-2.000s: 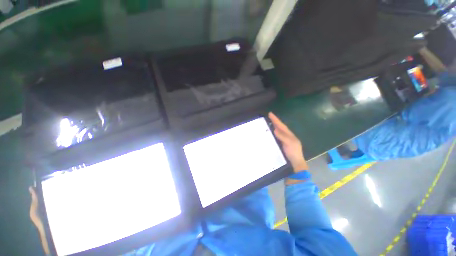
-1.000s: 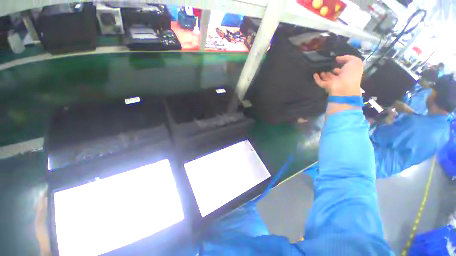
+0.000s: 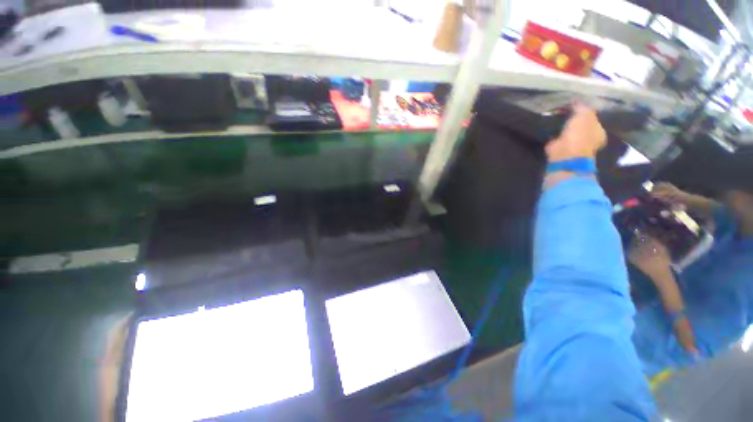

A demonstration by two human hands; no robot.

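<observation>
Two display units with bright white screens, a left one [image 3: 223, 358] and a right one [image 3: 398, 331], lie side by side in front of me. Two dark units [image 3: 227, 239] with small white labels [image 3: 265, 200] lie behind them. My right hand [image 3: 578, 133], with a blue wrist band, is at the top of a tall black tray stack [image 3: 487, 165]; its fingers are blurred, and whether they grip anything is unclear. My left hand [image 3: 114, 371] is a blurred sliver at the left edge of the left lit unit, mostly hidden.
A pale metal post [image 3: 452, 124] rises behind the units to a white shelf [image 3: 272, 58] holding a red box [image 3: 558, 49]. A blue cord [image 3: 485, 317] hangs right of the lit units. A neighbouring worker's hands and blue sleeves [image 3: 702, 330] are at the right.
My right hand has left the right lit unit's edge and moved up and away to the stack's top. The view has tilted up, showing the shelf. The left hand stays beside the left unit.
</observation>
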